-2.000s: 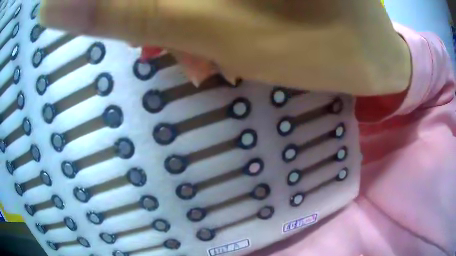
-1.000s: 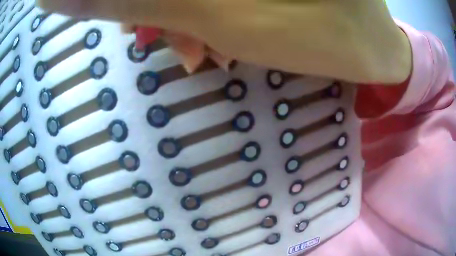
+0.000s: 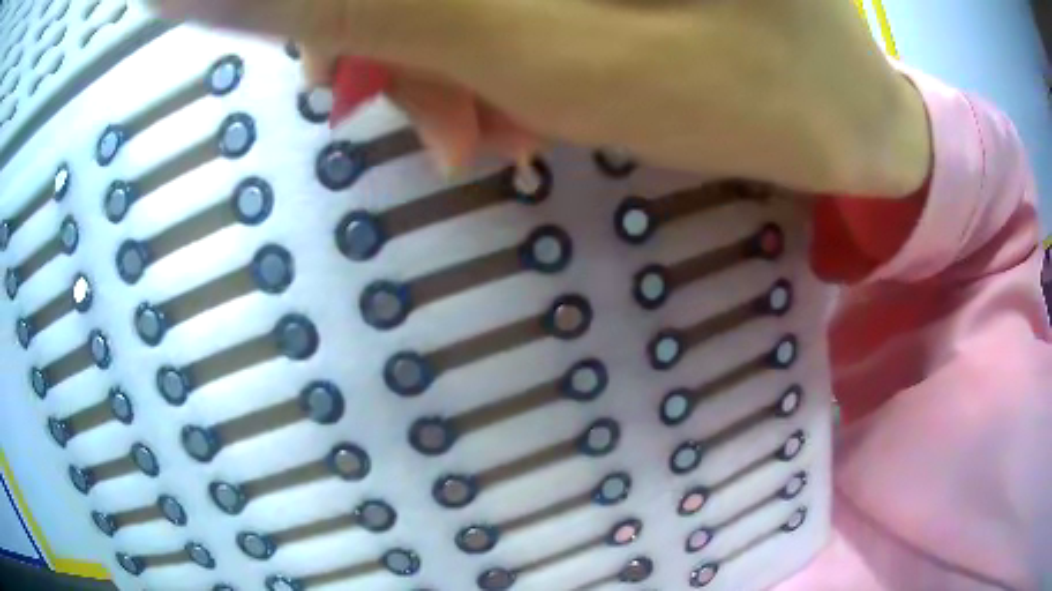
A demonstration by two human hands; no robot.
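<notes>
A white tray (image 3: 302,206) fills most of the view, tilted, with columns of brown-grey slots joining paired dark rings with grey, white or pinkish centres. My right hand (image 3: 577,81) reaches in from the upper right across the tray's top part. A red tip (image 3: 358,88), likely of a red pen, shows below its fingers near a ring; the rest of the pen is hidden by the hand. The fingertips hang close over the upper slots and cover some of them. My left hand is not in view.
A second white tray (image 3: 72,44) with rows of holes lies beyond, at the top left. Yellow and blue lines mark the bench at the lower left. A pink sleeve (image 3: 986,173) and pink garment (image 3: 940,427) are at the right, against the tray's edge.
The tray's rows have shifted down in the picture, and its printed labels have left the bottom edge. More of the second tray shows at the top left. My right hand has stayed nearly in place.
</notes>
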